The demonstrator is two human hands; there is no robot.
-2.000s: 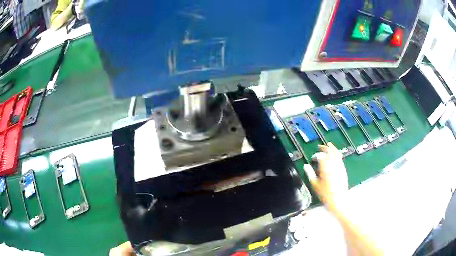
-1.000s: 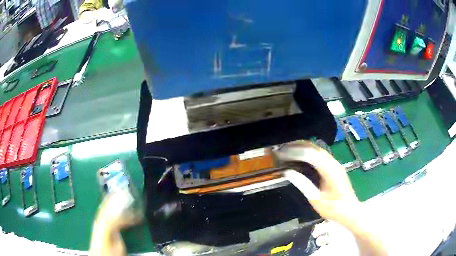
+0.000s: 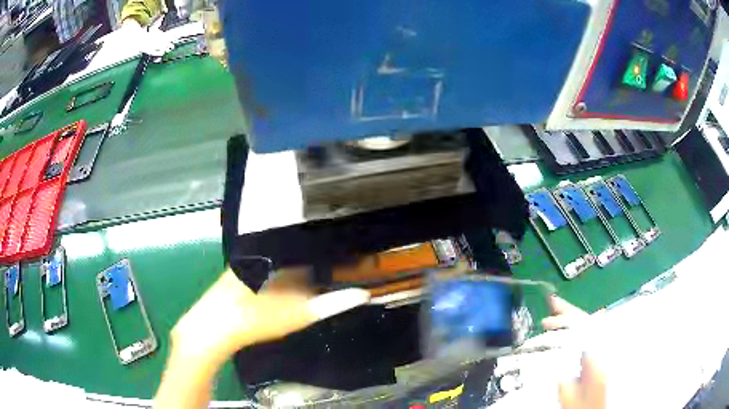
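My right hand (image 3: 577, 343) is at the lower right and grips one end of a phone middle frame (image 3: 472, 313) with a blue patch. The frame is blurred and held in front of the press fixture. My left hand (image 3: 248, 311) reaches over the left part of the orange-brown press fixture (image 3: 408, 258); its fingers are blurred, and I cannot tell if it holds anything. The grey press head (image 3: 384, 182) is above and behind the fixture, under the large blue housing (image 3: 344, 72).
Phone middle frames lie left of the press (image 3: 137, 351) and right of it (image 3: 577, 266). A red tray (image 3: 28, 200) is at far left, a black tray (image 3: 595, 148) behind right. The control panel (image 3: 639, 56) is upper right. A person's sleeve (image 3: 142, 9) shows at top left.
My left hand has moved right, from beside the press to the fixture. My right hand has moved from the fixture to the lower right with a frame. One fewer frame lies in the right row.
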